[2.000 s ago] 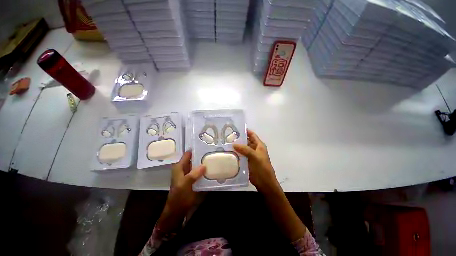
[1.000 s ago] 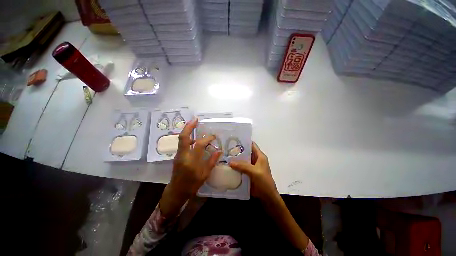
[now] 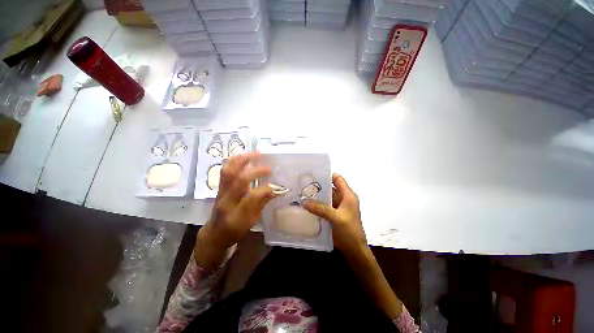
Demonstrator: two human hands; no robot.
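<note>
A pale translucent blister tray is held over the table's front edge. A cream charging case sits in its lower hollow and a silvery-white ear-hook earbud in its upper right hollow. My right hand grips the tray's right side, thumb on its face. My left hand, slightly blurred, pinches the left earbud at the upper left hollow; whether it is clear of the hollow I cannot tell. Another tray partly shows behind the held one.
Filled trays lie at left, beside it and behind. A red flask and a yellow-green item lie further left. Tall tray stacks stand at the back, with a red-edged smartphone leaning on one.
My left hand was first holding the tray's left edge, then moved over its face, and now has the left earbud between its fingertips. The tray has come off the table, over the front edge.
</note>
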